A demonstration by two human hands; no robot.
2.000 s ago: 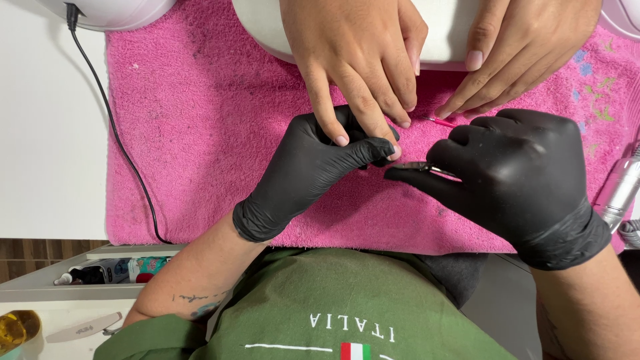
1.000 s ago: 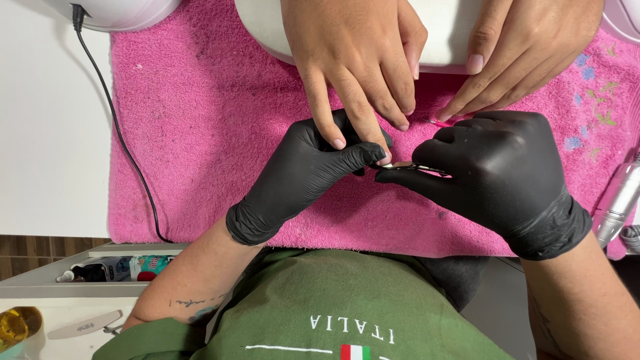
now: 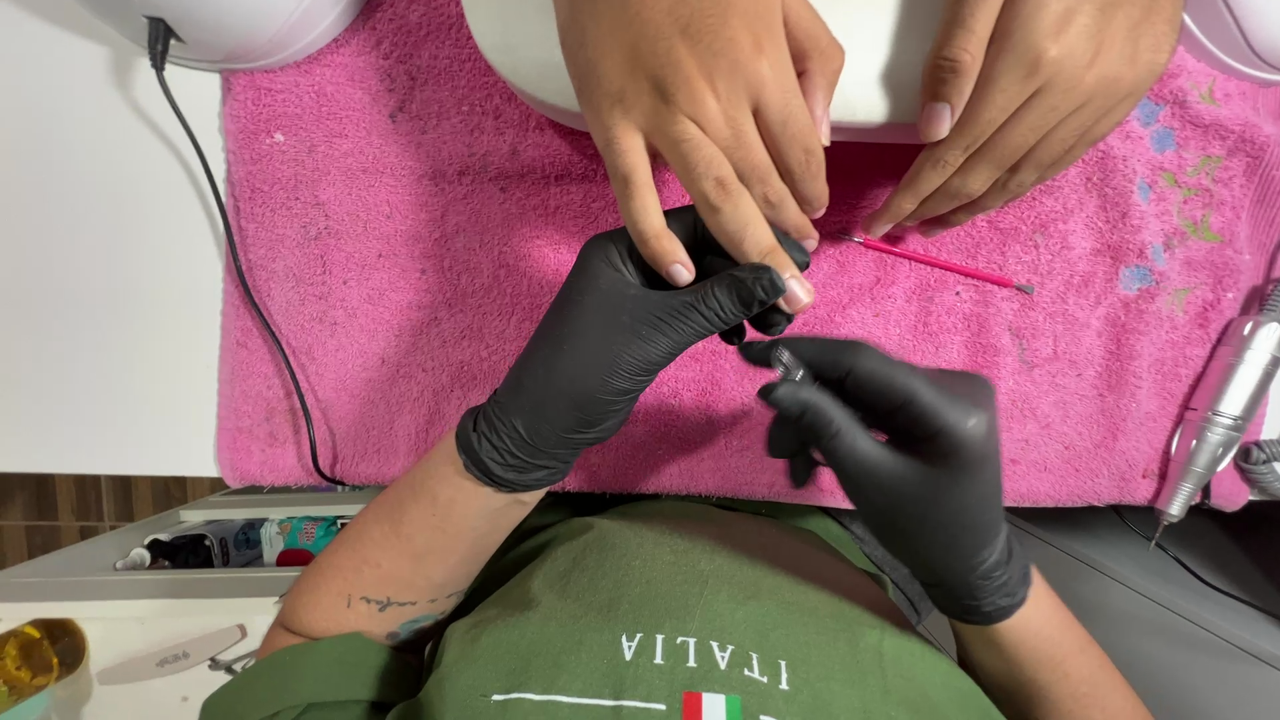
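My left hand, in a black glove, holds a finger of another person's hand between thumb and fingers. That finger's nail shows past my thumb tip. Just below and to the right is my right hand, also gloved in black and slightly blurred. It grips a small metal tool, mostly hidden by my fingers; its kind cannot be told. The person's other hand rests at the upper right, near a thin pink tool with a small brush-like end on the pink towel.
A white armrest lies under the person's hands. An electric nail drill handpiece sits at the towel's right edge. At left, a black cable runs down from a white device. An open drawer holds bottles; a nail file lies below it.
My right hand has moved down, away from the held fingertip, and its grip on the metal tool has turned. The pink tool now shows more fully. My left hand still holds the finger.
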